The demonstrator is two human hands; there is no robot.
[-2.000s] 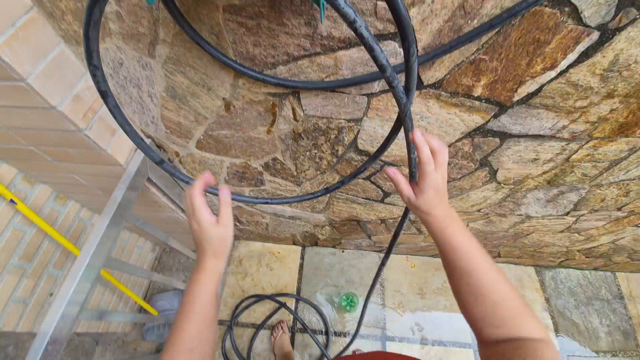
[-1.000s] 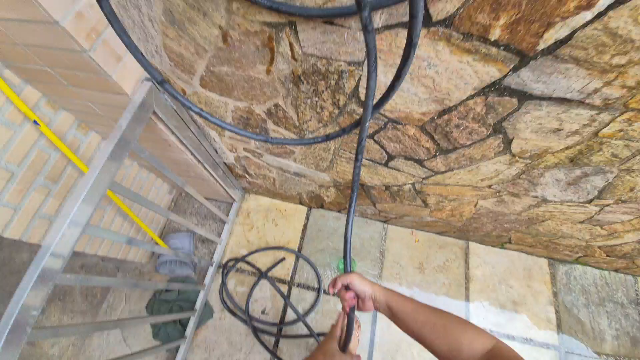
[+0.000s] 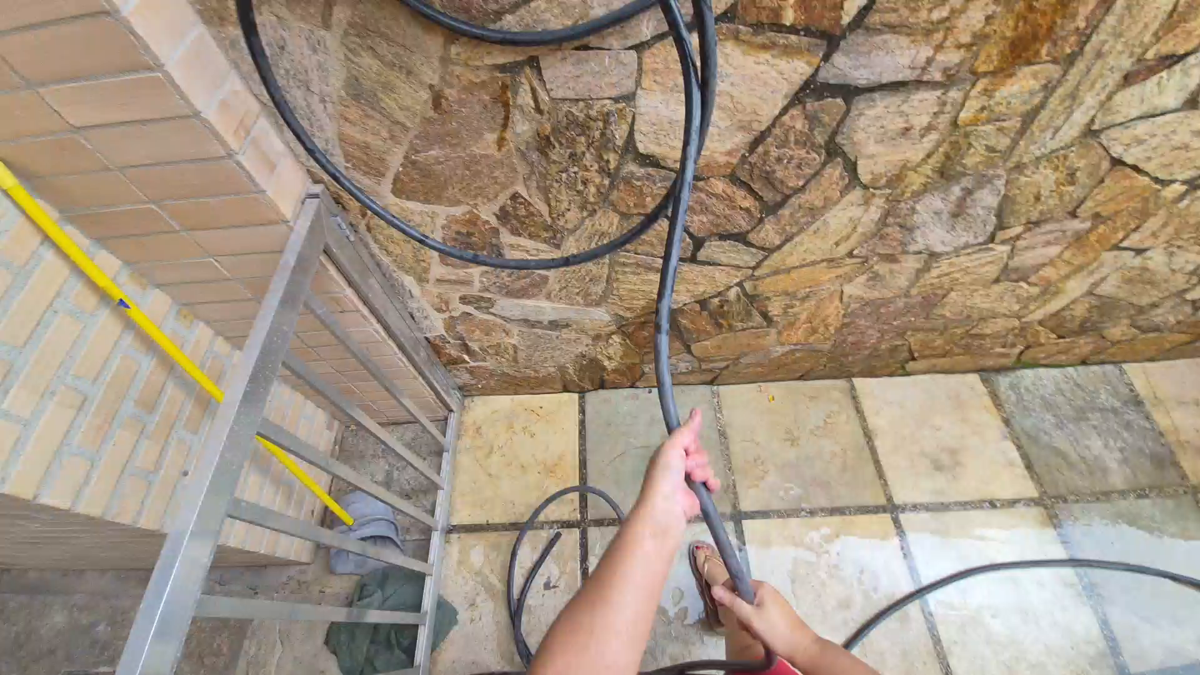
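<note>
A black rubber hose (image 3: 664, 319) hangs in loops against the stone wall, its upper part cut off by the top of the view. My left hand (image 3: 682, 467) is closed around the hanging length, over the paving. Lower down, my right hand (image 3: 764, 614) grips the same hose near the bottom edge. More black hose (image 3: 514, 572) lies curled on the slabs at the left of my arms, with a free end showing. Another stretch of hose (image 3: 1012, 567) curves off to the right.
A metal gate (image 3: 246, 403) stands at the left by a brick pillar (image 3: 141, 122). Behind its bars are a yellow pole (image 3: 169, 345), a grey cloth-like thing (image 3: 367, 532) and a dark green cloth (image 3: 386, 614). My sandalled foot (image 3: 708, 581) is below the hose.
Two seconds ago my hands were apart beside the high loops, one touching the hose. Both now hold its hanging length lower down. A stretch of hose now crosses the paving at right.
</note>
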